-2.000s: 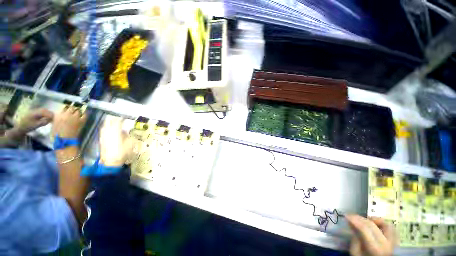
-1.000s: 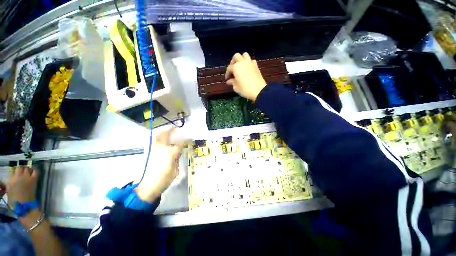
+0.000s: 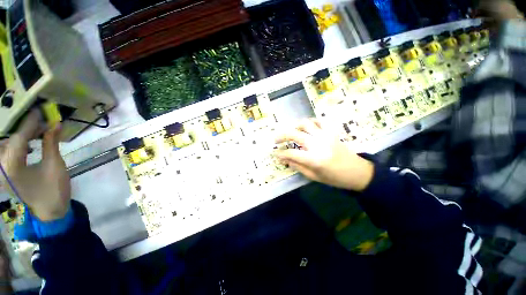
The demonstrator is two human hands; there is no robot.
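A cream-yellow PCB panel (image 3: 199, 173), washed out white in its middle, lies in the silver-grey line rail (image 3: 130, 249). Yellow and black parts stand along its far edge. My right hand (image 3: 326, 154) is over the panel's right end, its fingertips down near small dark parts; whether it holds one is hidden. My left hand (image 3: 39, 167) is raised at the far left, blurred, with a blue wrist strap (image 3: 49, 226). Its fingertips are at the yellow tape end (image 3: 52, 114) of the beige tape dispenser (image 3: 60, 69); whether they grip it is unclear.
Behind the rail are bins of green components (image 3: 170, 86), green-yellow components (image 3: 222, 66) and dark components (image 3: 280, 40), with brown slotted strips (image 3: 173, 29) behind. More PCBs (image 3: 392, 86) lie in the rail to the right. A person's plaid sleeve (image 3: 496, 109) is at the right edge.
The view has swung and moved closer to the boards. My right hand has come down from the brown strips to the panel. My left hand has moved from the panel's left edge to the dispenser.
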